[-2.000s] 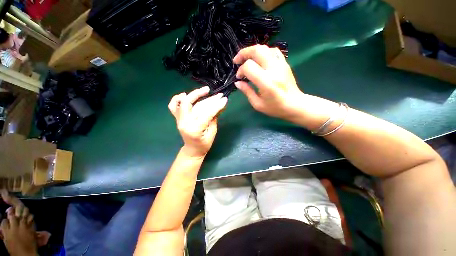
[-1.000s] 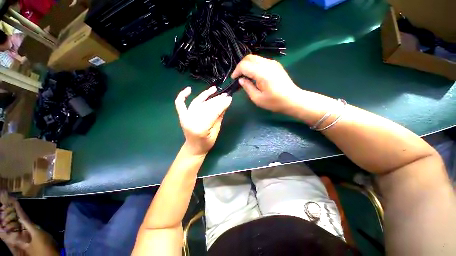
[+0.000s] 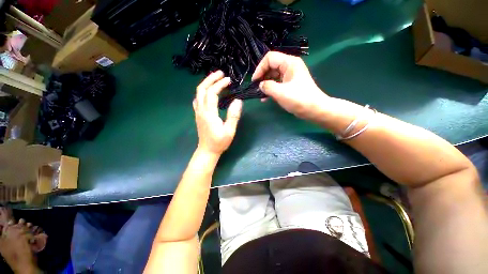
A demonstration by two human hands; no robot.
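Observation:
A folded bundle of thin black cable (image 3: 243, 94) lies between my hands at the near edge of the cable pile (image 3: 235, 37), a black heap with small shiny tips. My right hand (image 3: 284, 83) pinches the right end of the bundle between thumb and fingers. My left hand (image 3: 215, 115) is at its left end with thumb and fingers spread; the bundle's end lies in the gap between them, and no firm grip shows.
A black electronic unit (image 3: 142, 21) and a closed carton (image 3: 88, 48) stand back left. A second black pile (image 3: 75, 109) lies left. An open product box (image 3: 452, 64) stands right, a small brown box (image 3: 59, 174) left. A neighbour's hands (image 3: 21, 241) show lower left.
The bundle has come free of the pile's near edge and lies more level. My left thumb and fingers have opened apart. My right hand keeps its pinch.

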